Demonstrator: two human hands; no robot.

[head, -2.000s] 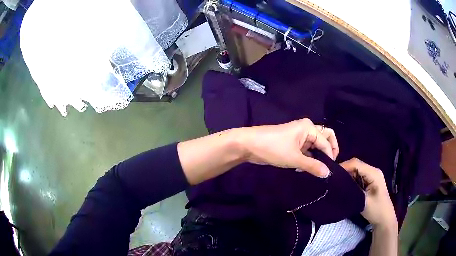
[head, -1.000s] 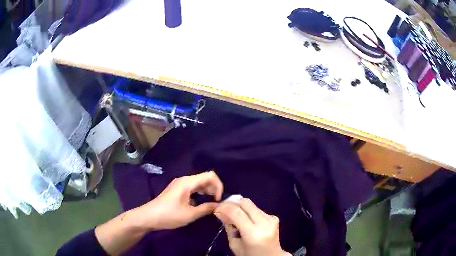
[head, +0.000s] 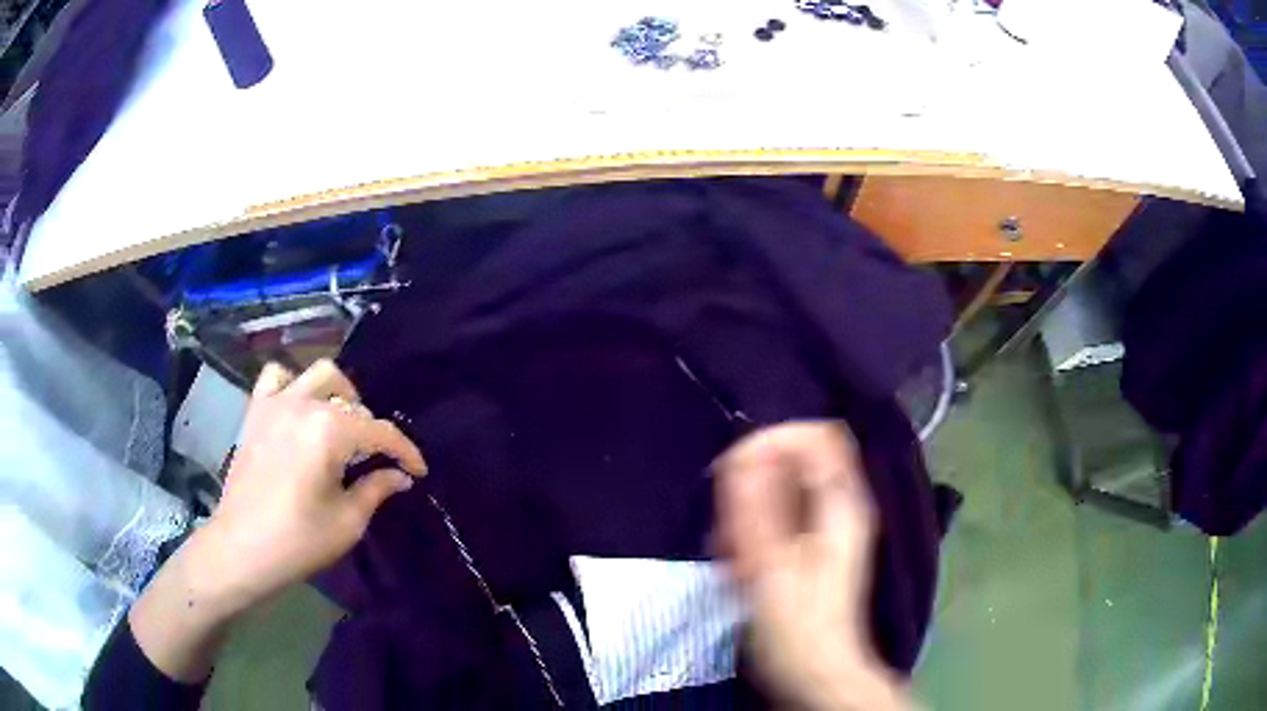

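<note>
A dark purple garment (head: 598, 417) covers the lap and reaches up to the table edge. A broken pale stitch line (head: 473, 563) runs down its left part, and a short pale line shows further right. A pale striped fabric flap (head: 660, 625) lies over the lower middle. My left hand (head: 313, 479) pinches the purple cloth between thumb and finger at the top of the stitch line. My right hand (head: 799, 542) is apart from it, over the garment's right side. It is motion-blurred, so its fingers, any needle and any thread cannot be made out.
A white table (head: 459, 111) with a wooden edge spans the top, bearing small dark and bluish bits (head: 653, 42) and a dark purple cylinder (head: 239, 42). A wooden drawer (head: 994, 222) is at right, a metal frame with blue parts (head: 285, 271) and white cloth (head: 70, 458) at left.
The view has swung up and right. My hands, close together a second ago, are now apart, the right one moved away to the right. The striped flap has come back into view.
</note>
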